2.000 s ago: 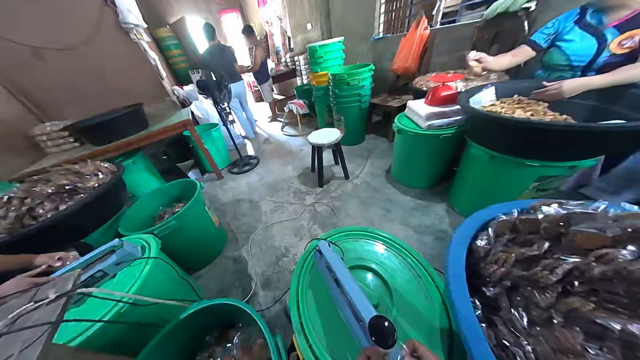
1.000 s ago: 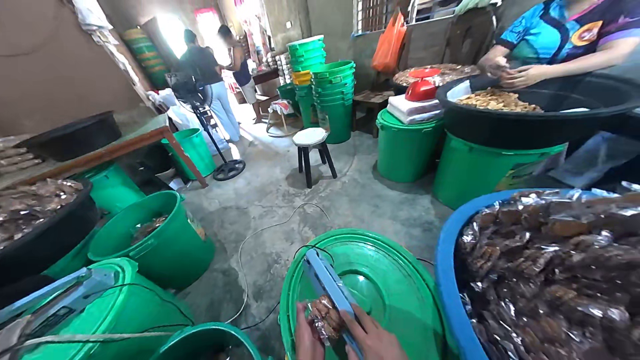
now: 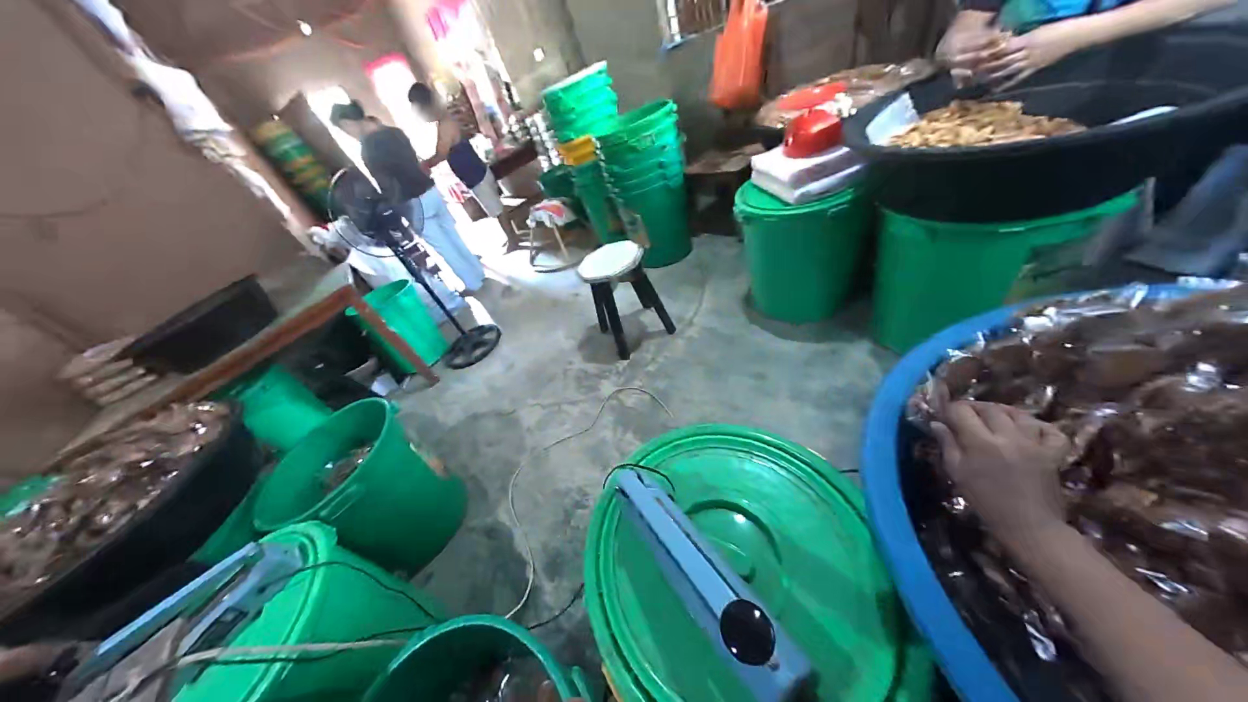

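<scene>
My right hand [image 3: 1004,458] reaches into a blue-rimmed tub [image 3: 892,487] at the right, its fingers bent on clear plastic packets [image 3: 1121,419] with brown contents. Whether it grips one is unclear. A small skin-toned patch at the bottom edge, by a green bucket [image 3: 468,629], may be my left hand; its fingers cannot be made out. Between bucket and tub, a blue hand-held-style impulse sealer [image 3: 697,575] with a round black knob lies across a round green lid [image 3: 819,546].
Another sealer [image 3: 205,604] rests on a green container at left, near a co-worker's hand [image 3: 29,663]. A co-worker's hands [image 3: 1004,49] are above a black basin [image 3: 936,175]. A stool [image 3: 611,261], a fan [image 3: 390,229] and a floor cord [image 3: 517,526] stand or lie ahead.
Both my hands were at the sealer with a packet one second ago. My right hand has moved right into the blue-rimmed tub, and no packet shows at the sealer now.
</scene>
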